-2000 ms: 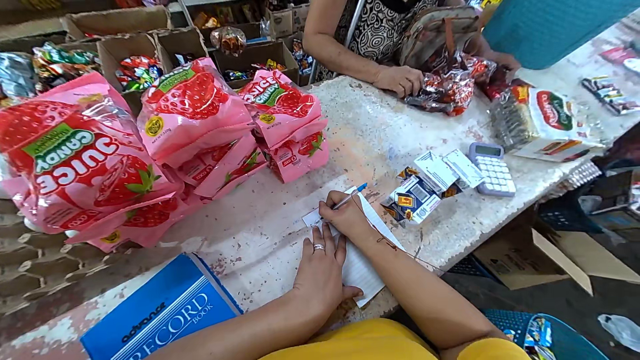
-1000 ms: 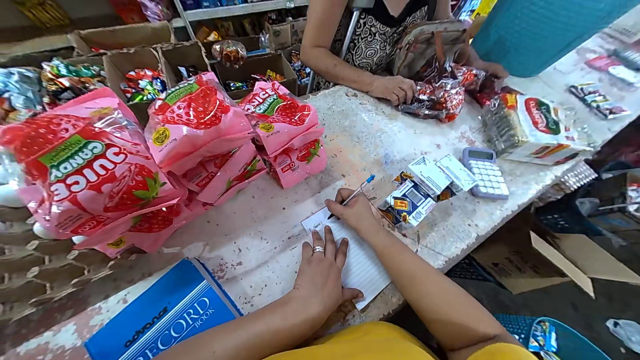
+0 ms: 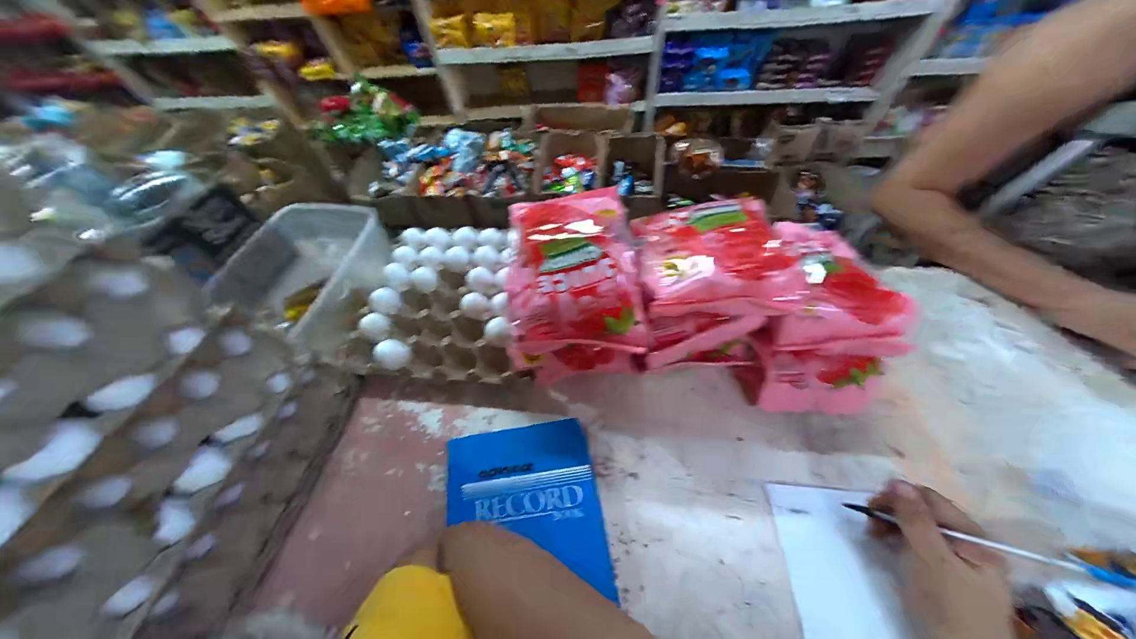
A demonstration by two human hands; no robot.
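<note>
A ballpoint pen (image 3: pixel 1003 543) is in my right hand (image 3: pixel 941 555), its dark tip over the upper part of a white sheet of paper (image 3: pixel 825 559) at the lower right. My left hand is out of the frame; only the forearm (image 3: pixel 532 590) shows at the bottom, crossing the lower part of a blue record book (image 3: pixel 532 479). Behind the book and paper, pink candy bags with strawberry prints (image 3: pixel 577 275) lie piled on the worn counter (image 3: pixel 692 479).
A tray of white eggs (image 3: pixel 426 328) stands left of the bags, beside a clear plastic bin (image 3: pixel 346 266). Stacked egg trays (image 3: pixel 177 444) fill the left side. Open candy boxes (image 3: pixel 479 209) line the back before shelves (image 3: pixel 550 51). Another person's arm (image 3: pixel 967 213) rests at the right.
The view has swung strongly left, bringing the egg trays and shelves into sight. My left hand, earlier on the paper, is now out of frame. The pen remains in my right hand.
</note>
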